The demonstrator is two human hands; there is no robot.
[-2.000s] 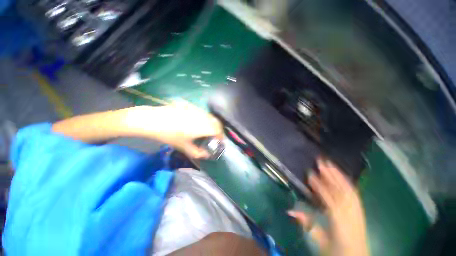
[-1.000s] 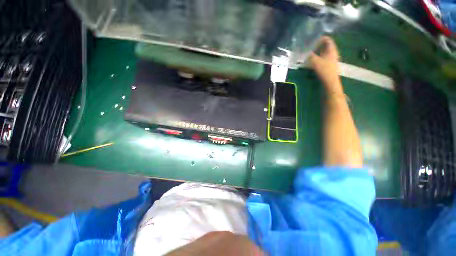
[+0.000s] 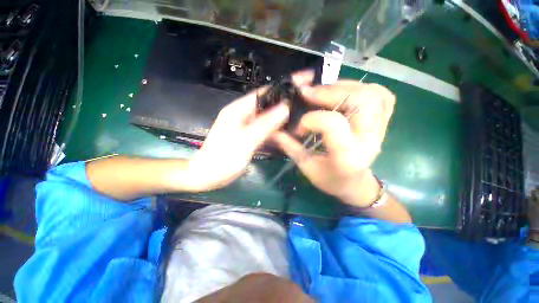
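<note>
A small black watch housing (image 3: 280, 94) is held between my two hands above the right part of the black box (image 3: 171, 89); its details are blurred. My left hand (image 3: 233, 139) grips it from the left. My right hand (image 3: 346, 127) has its fingers at the right side of the housing and also holds thin silver tweezers (image 3: 313, 141), which cross the palm. The fixture nest (image 3: 236, 68) on top of the box shows a small lit part in it.
Stacked black trays stand at the left (image 3: 35, 94) and right (image 3: 493, 160). A clear cover (image 3: 283, 23) spans the back. A white tag (image 3: 332, 65) is behind my right hand. White scraps (image 3: 121, 106) lie on the green mat (image 3: 414, 142). A person's arm shows at the right edge.
My right hand has come back from the rear right of the bench to the middle. My left hand, out of sight one second ago, has come in. Both now meet at the black housing.
</note>
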